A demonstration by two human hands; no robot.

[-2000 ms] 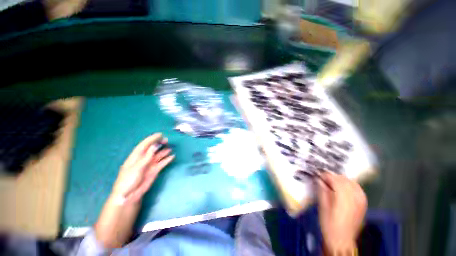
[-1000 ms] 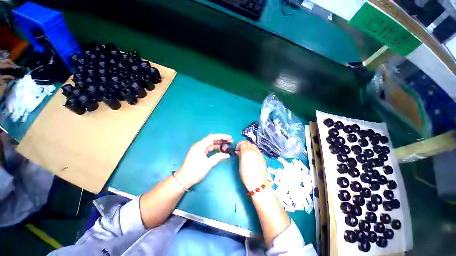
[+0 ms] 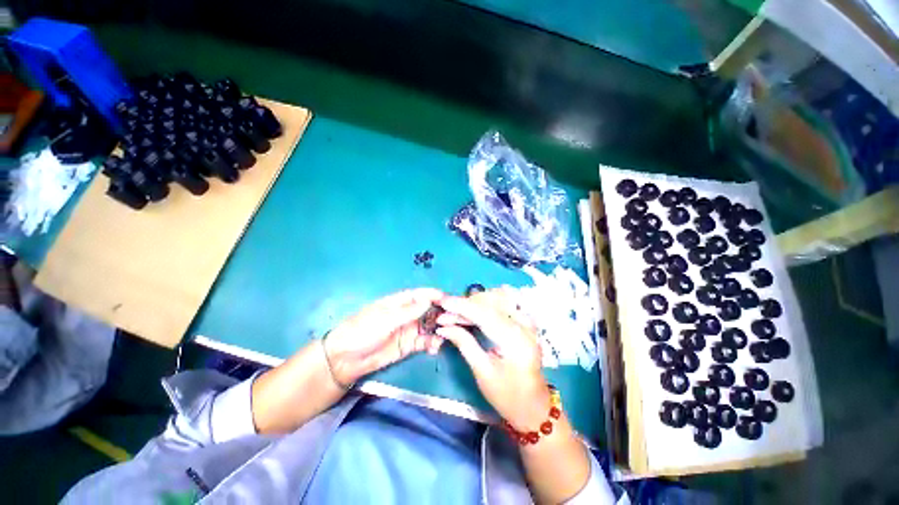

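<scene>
My left hand (image 3: 382,338) holds a small round black housing (image 3: 431,318) in its fingertips above the bench's front part. My right hand (image 3: 498,350) touches the same housing from the right with thumb and fingers. Whether it also holds a tiny insert is hidden. A few tiny black pieces (image 3: 424,258) lie on the green mat beyond my hands. Another black part (image 3: 475,290) shows just behind my right hand. A crumpled clear plastic bag (image 3: 518,202) with small black parts lies behind, and a pile of white strips (image 3: 564,314) lies right of my right hand.
At right, a white sheet (image 3: 631,395) on stacked cardboard bears many black rings (image 3: 709,295). At left, a brown board (image 3: 148,266) bears clustered tall black assemblies (image 3: 187,133), with a blue fixture (image 3: 69,59) behind. Another person's sleeve shows at the left edge.
Both hands have come closer together around the housing and sit lower in the picture. The tiny black pieces on the mat are now visible. The view has shifted slightly.
</scene>
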